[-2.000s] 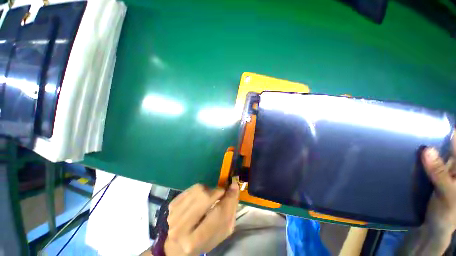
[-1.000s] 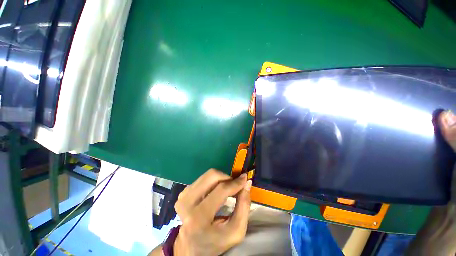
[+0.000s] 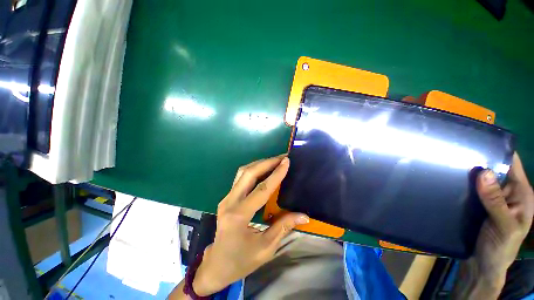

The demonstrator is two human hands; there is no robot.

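A glossy dark screen assembly (image 3: 375,193) lies over the orange jig (image 3: 345,77), with bright light streaks on its face. Orange corner tabs show around its far and near edges. My left hand (image 3: 252,217) is at the screen's left edge, fingertips touching the side and thumb at the near left corner. My right hand (image 3: 503,205) grips the right end, thumb on top of the glass and fingers around the edge. Any frame beneath the screen is hidden.
A white foam tray stack (image 3: 93,88) holding dark screens (image 3: 50,76) is at the left. The green bench top (image 3: 205,58) carries the jig near its front edge. A dark object (image 3: 493,6) is cut off at the far right. White sheets (image 3: 143,246) hang below the bench.
My left hand has moved from the small part at the jig's left side up onto the screen's edge. The screen's left end now sits squarer over the jig, its right end nearer me.
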